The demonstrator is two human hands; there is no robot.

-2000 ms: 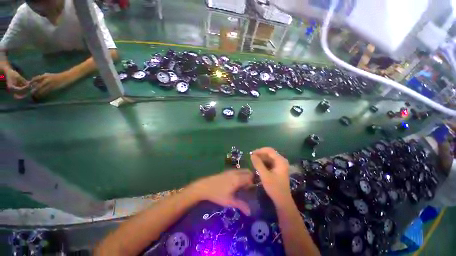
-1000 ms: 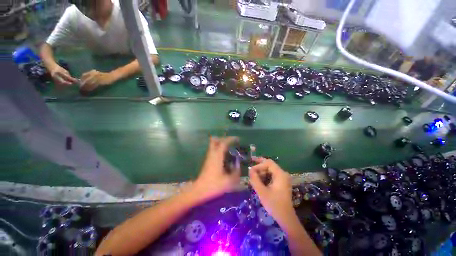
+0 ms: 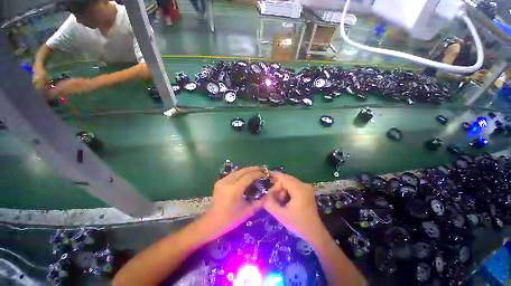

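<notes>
My left hand (image 3: 232, 195) is closed around a dark, silvery LED module (image 3: 258, 189) held above the near edge of the belt. My right hand (image 3: 292, 198) meets it from the right, fingertips at the module, with a small dark part (image 3: 282, 195) between its fingers. Fine detail of the module is blurred. Below my hands, open units with grey hub-like discs (image 3: 219, 249) lie in a heap, lit by a bright pink and blue glow (image 3: 248, 275). Another module (image 3: 228, 168) sits on the belt just behind my left hand.
The green conveyor belt (image 3: 140, 151) carries spaced dark units. Its pale edge rail (image 3: 185, 208) runs across. Black parts (image 3: 414, 206) are heaped at right and across the belt. A metal post (image 3: 154, 56) stands left. A person (image 3: 106, 39) works opposite. A blue bin (image 3: 496, 268) is lower right.
My left hand has come together with my right around the module, which was blurred in motion before. The units on the belt have shifted left in view. The person opposite has moved their arms.
</notes>
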